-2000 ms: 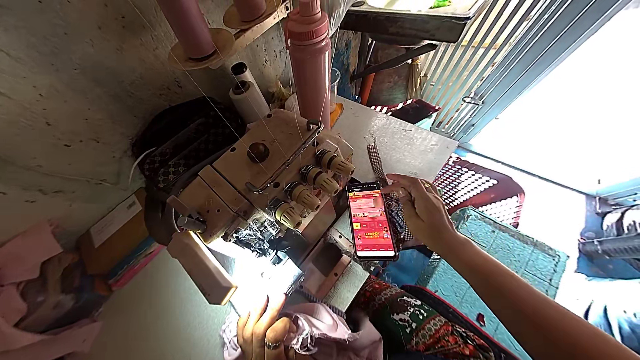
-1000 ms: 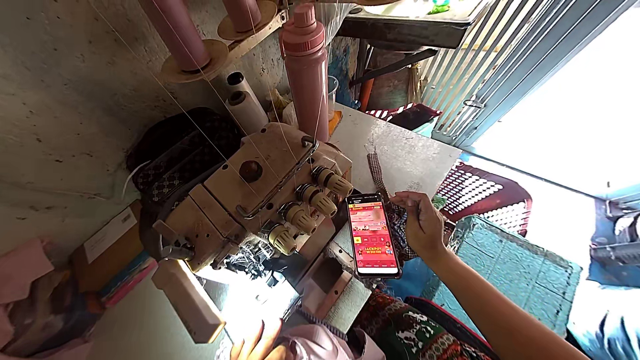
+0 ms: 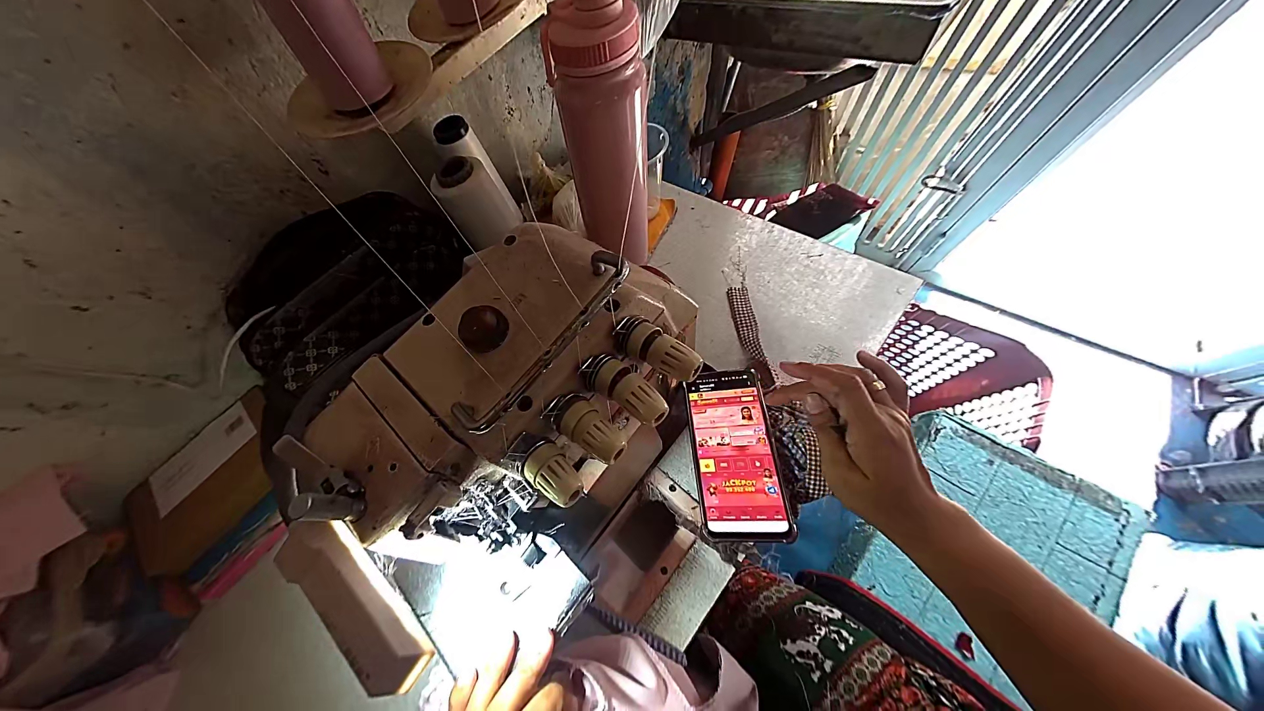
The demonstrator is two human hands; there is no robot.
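A smartphone point(image 3: 741, 459) with a lit red screen lies on the right side of an overlock sewing machine point(image 3: 494, 346). My right hand point(image 3: 864, 434), with a ring on one finger, is at the phone's right edge, a fingertip beside the screen; it does not grip the phone. Checked fabric point(image 3: 798, 449) lies under that hand. At the bottom, my left hand point(image 3: 513, 681) rests on pink fabric point(image 3: 632, 676), fingers toward the brightly lit needle area; whether it grips the cloth is unclear. The machine's tension dials point(image 3: 590, 427) stand between the hands.
A pink bottle point(image 3: 604, 138), white thread cones point(image 3: 476, 197) and a clear cup stand behind the machine. Pink thread spools point(image 3: 331, 59) hang over the upper left. A maroon plastic chair point(image 3: 973, 370) and a turquoise surface point(image 3: 978, 513) are at right, beyond the table point(image 3: 810, 286).
My right hand has moved from the phone's upper corner to beside its right edge. The picture on the phone's screen has changed in part.
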